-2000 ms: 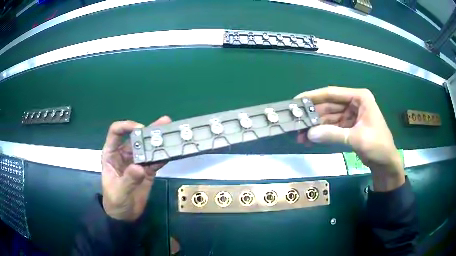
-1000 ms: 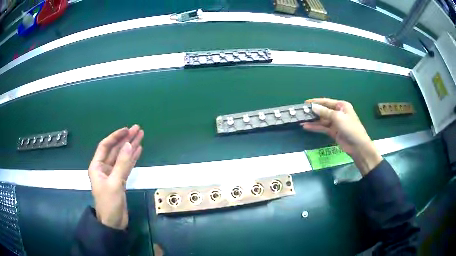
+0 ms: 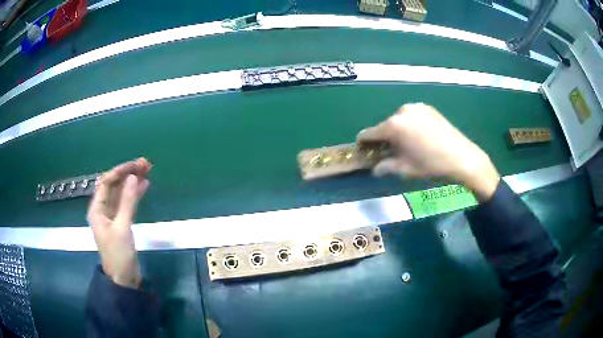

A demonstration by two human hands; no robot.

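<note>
My right hand [image 3: 416, 148] grips the right end of a bronze plate [image 3: 324, 165] with gold ring sockets, over the green belt; the plate is slightly blurred and my fingers cover part of it. My left hand [image 3: 119, 211] has its fingers raised beside the right end of a grey plate [image 3: 66, 188] with small silver parts; contact cannot be told. A second bronze plate [image 3: 297, 254] with six ring sockets lies on the near green bench edge.
A dark grey plate [image 3: 297, 74] lies on the far white strip. A small bronze bar [image 3: 530, 136] is at the right on the belt, near a pale panel [image 3: 582, 99]. Green label [image 3: 440, 200] on the near strip. Bronze blocks [image 3: 413, 9] and red bin [image 3: 65, 20] stand at the back.
My right hand first held a grey plate with silver discs; now a bronze socket face shows in its grip. My left hand let go of the grey plate and moved left. The left grey plate shifted right.
</note>
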